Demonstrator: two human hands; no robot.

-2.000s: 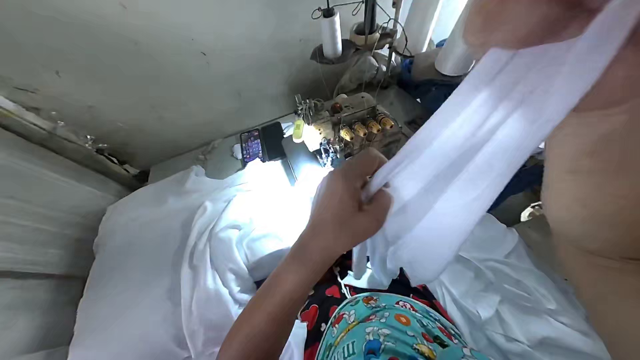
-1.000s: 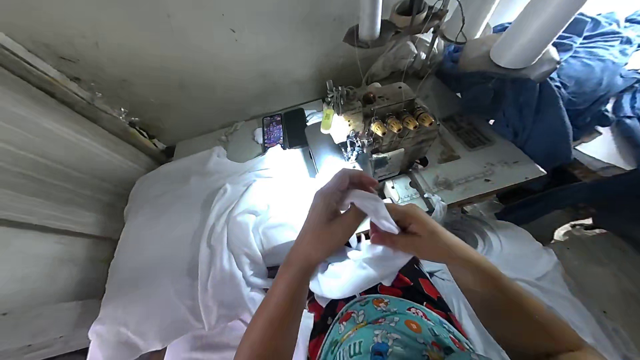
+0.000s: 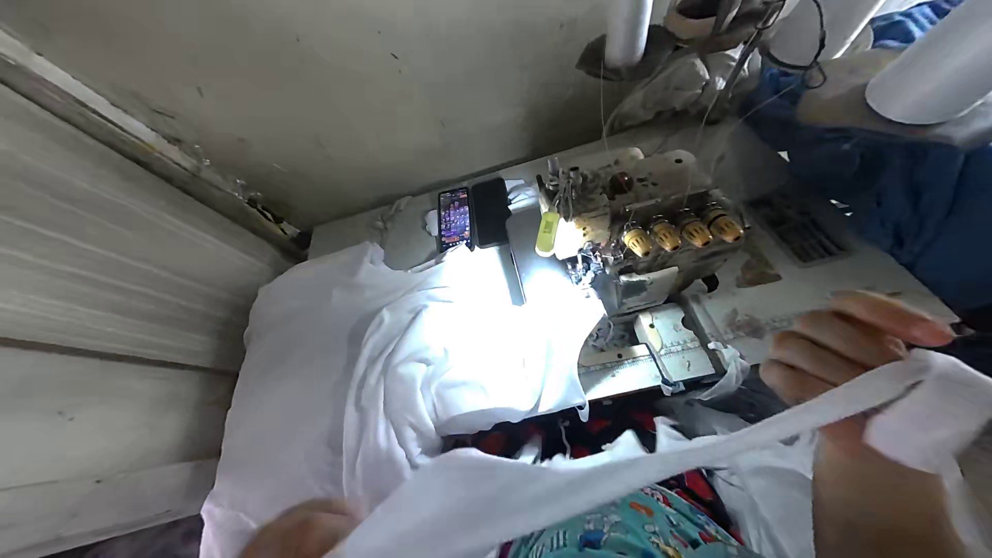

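Observation:
A long strip of white knit fabric [image 3: 542, 484] stretches across my lap between my two hands. My right hand [image 3: 845, 356], at the right, has its fingers curled on the strip's upper end near the machine table's front edge. Low at the bottom left, my left hand [image 3: 306, 531] is blurred and partly cut off at the strip's other end; its fingers are hidden. More white fabric [image 3: 449, 364] lies bunched on the table left of an overlock sewing machine [image 3: 659, 209], under the bright lamp light.
Two phones, one with a lit screen [image 3: 455, 218] and one black [image 3: 490, 211], lie behind the fabric. White thread cones [image 3: 628, 35] stand above the machine. Blue denim [image 3: 891, 194] is heaped at the right. A wall [image 3: 310, 93] rises behind the table.
My hands, together over my lap one second ago, have moved apart, the right one rightward and the left one down and leftward. The white strip now spans between them.

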